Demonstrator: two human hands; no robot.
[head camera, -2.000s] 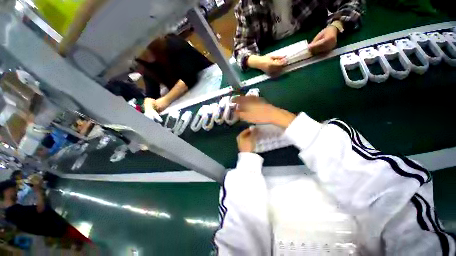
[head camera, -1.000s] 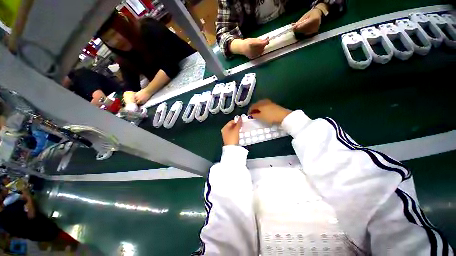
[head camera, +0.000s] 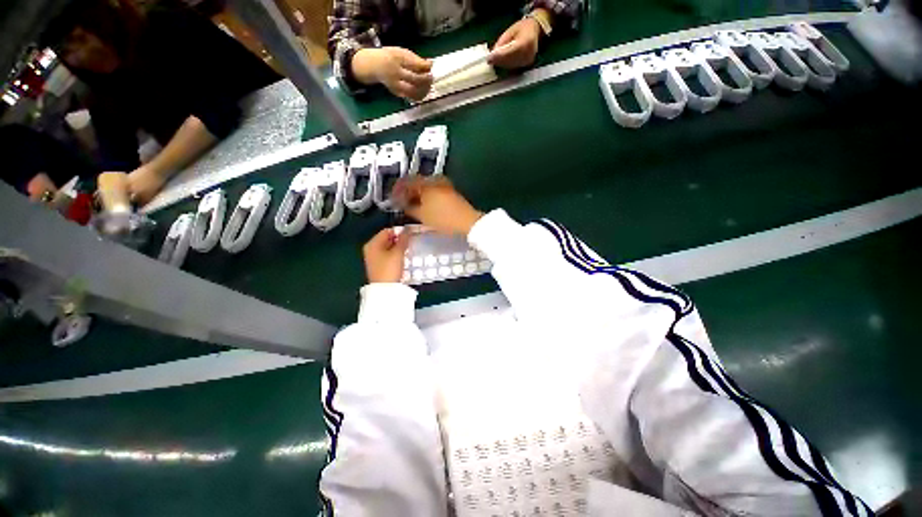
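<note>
My left hand (head camera: 384, 254) pinches the left edge of a sticker sheet (head camera: 441, 265) with rows of white oval stickers, held over the dark green belt. My right hand (head camera: 437, 205) is just above the sheet, its blurred fingertips at the lower end of a white housing (head camera: 388, 174); whether they hold a sticker cannot be seen. More white housings stand in a slanting row to the left, and one housing (head camera: 431, 151) stands just behind my right hand.
A second row of housings (head camera: 670, 91) stands at the upper right. A metal post (head camera: 172, 293) crosses at left. Printed sheets (head camera: 526, 470) lie near my body. A person in plaid opposite holds a white sheet (head camera: 460, 73); a person in black sits at upper left. Film lies at the far right.
The view has shifted, so the belt and housings appear further left. My right hand has moved from the top of the sticker sheet up to the housing row. My left hand still holds the sheet.
</note>
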